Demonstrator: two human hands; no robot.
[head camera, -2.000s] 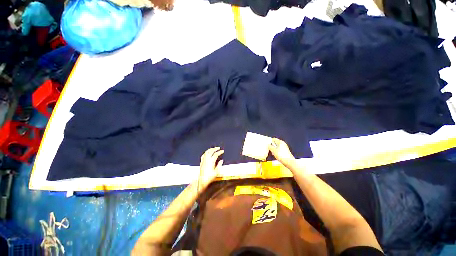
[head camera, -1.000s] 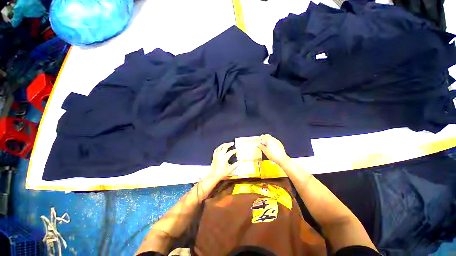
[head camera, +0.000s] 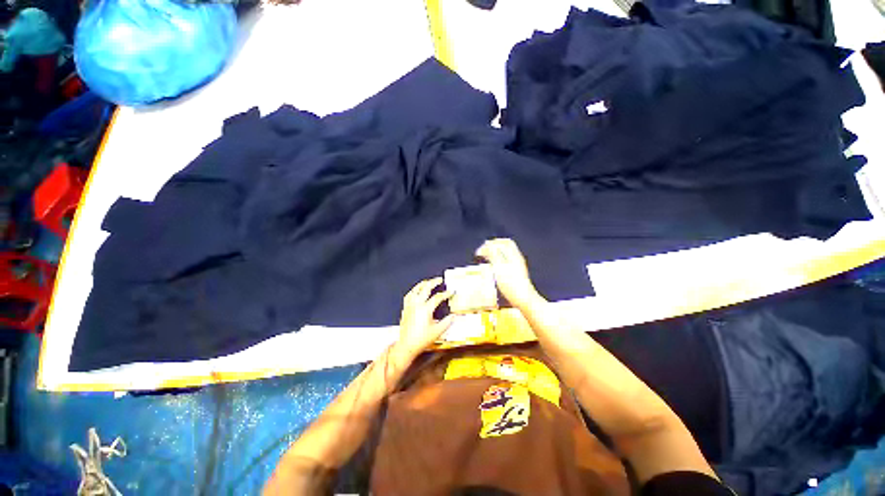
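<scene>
A navy garment (head camera: 359, 223) lies spread on the white table in front of me, with folds near its middle and a narrow tab at its left. A pale square card (head camera: 472, 289) lies at the garment's front edge. My left hand (head camera: 423, 312) is at the card's left side, fingers curled and touching or very near its edge. My right hand (head camera: 507, 268) is at the card's upper right, fingers bent over the cloth. Whether either hand pinches the card or a small tool is too small to tell.
A navy garment pile (head camera: 689, 126) with a small white patch lies right of the piece. A blue bag (head camera: 155, 48) sits at the far left. Red stools (head camera: 58, 199) and white cord (head camera: 95, 463) are on the left floor. Dark cloth (head camera: 786, 378) lies below the table edge at right.
The card moved left from my right hand's grip to the garment's front edge between both hands. My right hand then shifted up to its top right corner. The view also shifted slightly.
</scene>
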